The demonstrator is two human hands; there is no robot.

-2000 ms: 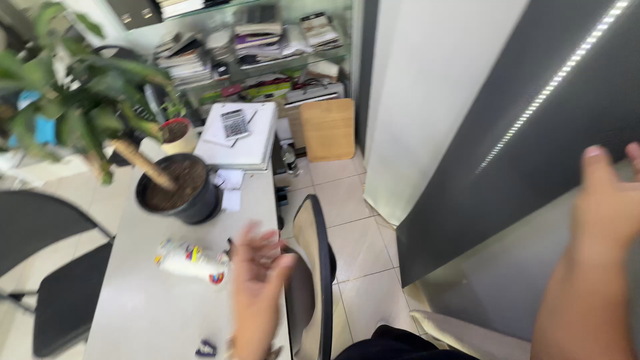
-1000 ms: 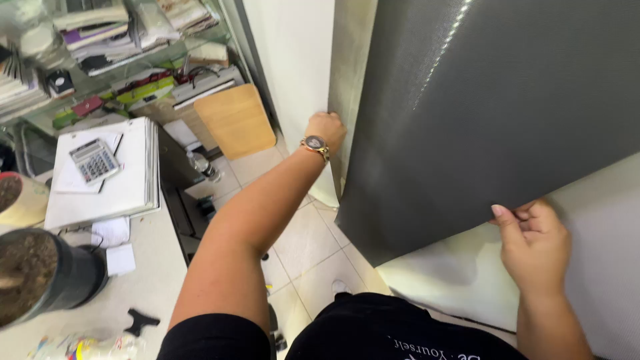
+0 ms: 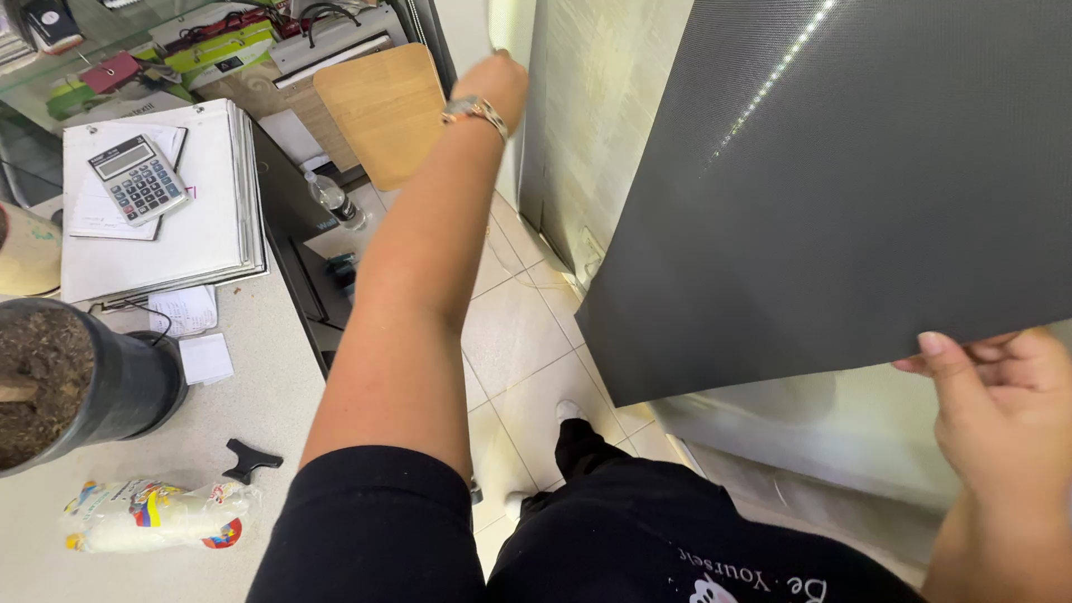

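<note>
A large dark grey sheet of material (image 3: 804, 218) hangs at the upper right, crossed by a bright strip of reflected light. My right hand (image 3: 997, 394) pinches its lower edge between thumb and fingers. My left arm, with a watch at the wrist, reaches up and forward. At a pale fabric-like edge (image 3: 512, 126) is my left hand (image 3: 494, 84); its fingers are curled and mostly face away, so its grip is unclear. Behind the grey sheet stands a light, mottled panel (image 3: 599, 109).
On the desk (image 3: 276, 335) at left are a potted plant (image 3: 126, 385), a calculator (image 3: 140, 180) on binders, a black clip (image 3: 251, 461) and a plastic-wrapped package (image 3: 159, 515). A wooden board (image 3: 381, 109) and a plastic bottle (image 3: 335, 201) stand beyond. Floor tiles (image 3: 519, 343) show between.
Two seconds ago both hands were raised with fingers apart. My right hand has since taken the grey sheet's lower edge. My left hand has moved from beside the sheet's near border farther forward and left.
</note>
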